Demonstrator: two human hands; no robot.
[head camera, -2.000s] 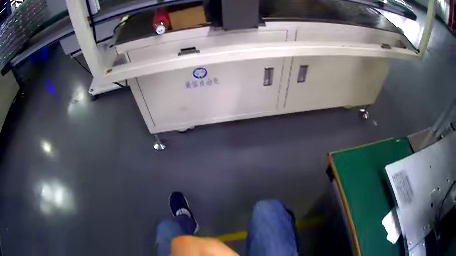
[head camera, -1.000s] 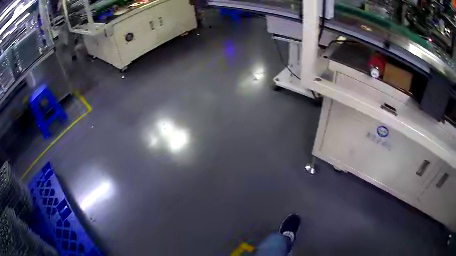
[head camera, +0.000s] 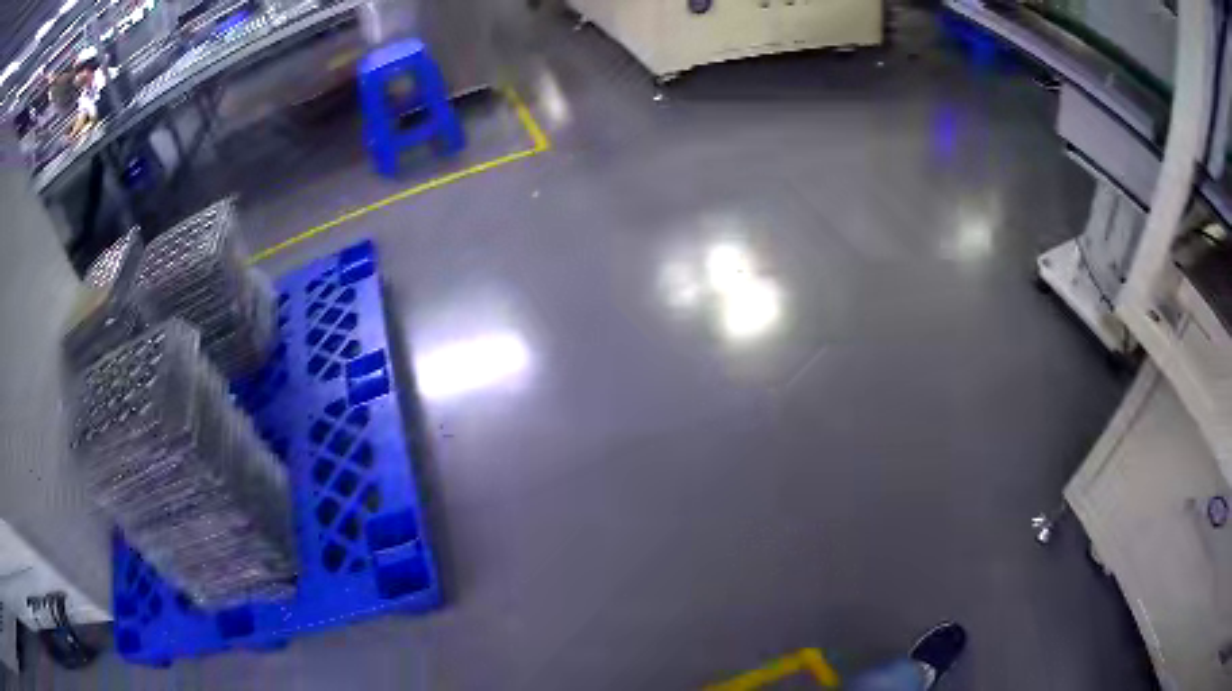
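Observation:
Neither of my hands is in view. On the left of the head view, a blue plastic pallet (head camera: 354, 452) lies on the grey floor. A tall stack of ribbed, clear or grey plastic trays (head camera: 189, 473) stands on its left part. More stacked trays (head camera: 210, 284) stand behind it. My dark shoe (head camera: 938, 649) and a bit of blue trouser leg show at the bottom edge, right of centre.
A blue stool (head camera: 405, 105) stands behind a yellow floor line. A white cabinet (head camera: 757, 34) is at the back. The white machine cabinet (head camera: 1162, 500) and its frame (head camera: 1173, 176) are at the right edge. A yellow corner mark (head camera: 808, 664) is near my foot.
The view has swung left. The machine cabinet has moved to the right edge, and the pallet with trays has come into view. The hand seen earliest at the bottom edge is gone.

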